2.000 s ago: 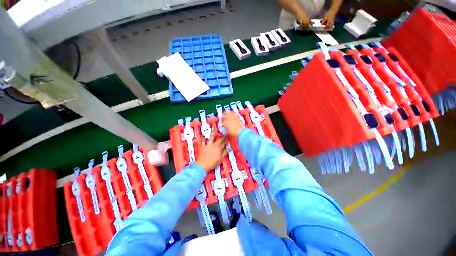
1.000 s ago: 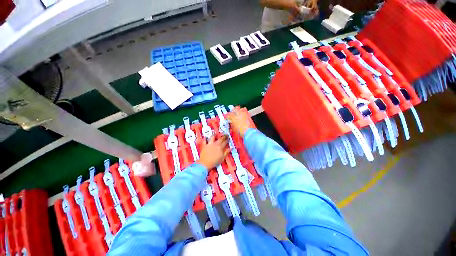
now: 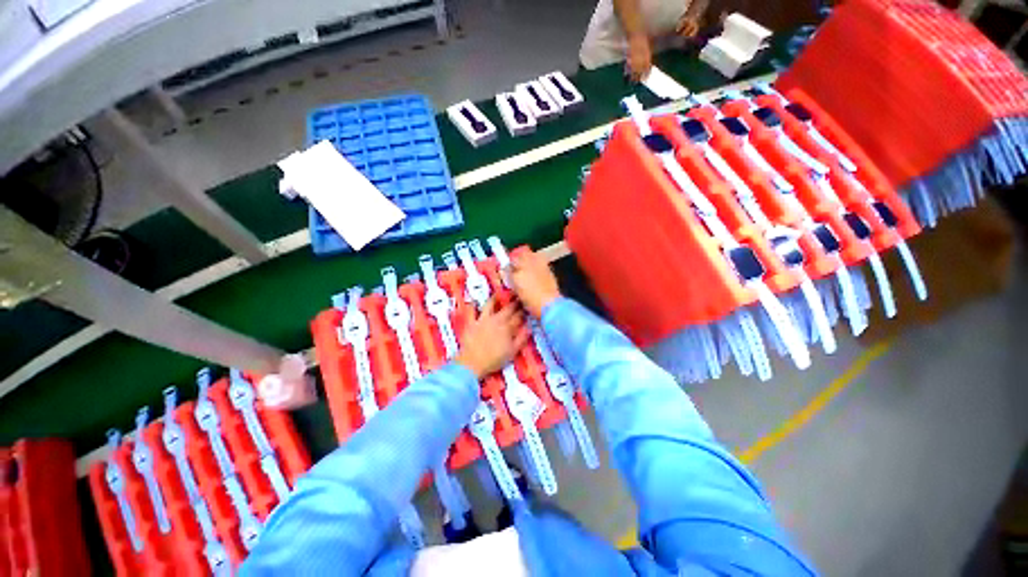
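Observation:
A red tray (image 3: pixel 329 352) in front of me holds rows of smartwatches with light blue straps and pale sides up, such as this smartwatch (image 3: pixel 441 300). My right hand (image 3: pixel 532 281) closes its fingers on the watch at the right end of the far row. Its strap end (image 3: pixel 497 253) sticks out past the tray's far edge. My left hand (image 3: pixel 493 337) lies just below, fingertips at the same watch's strap. The fingers hide the watch face, and I cannot tell if the left fingers grip it. Several straps overhang the near edge.
Left are another watch tray (image 3: pixel 295 449), a metal post (image 3: pixel 147 310) and a small whitish block (image 3: pixel 289 387). Beyond are a blue tray (image 3: pixel 434 169) with white paper (image 3: pixel 344 201) and small white boxes (image 3: pixel 472 122). Right is a tall red tray stack (image 3: pixel 631 248). A person's hand (image 3: pixel 639 59) shows across.
My hands have moved rightwards along the far row, watch by watch, to its right end. The view has shifted, so the trays sit further left. The other person's hand has moved to a white sheet.

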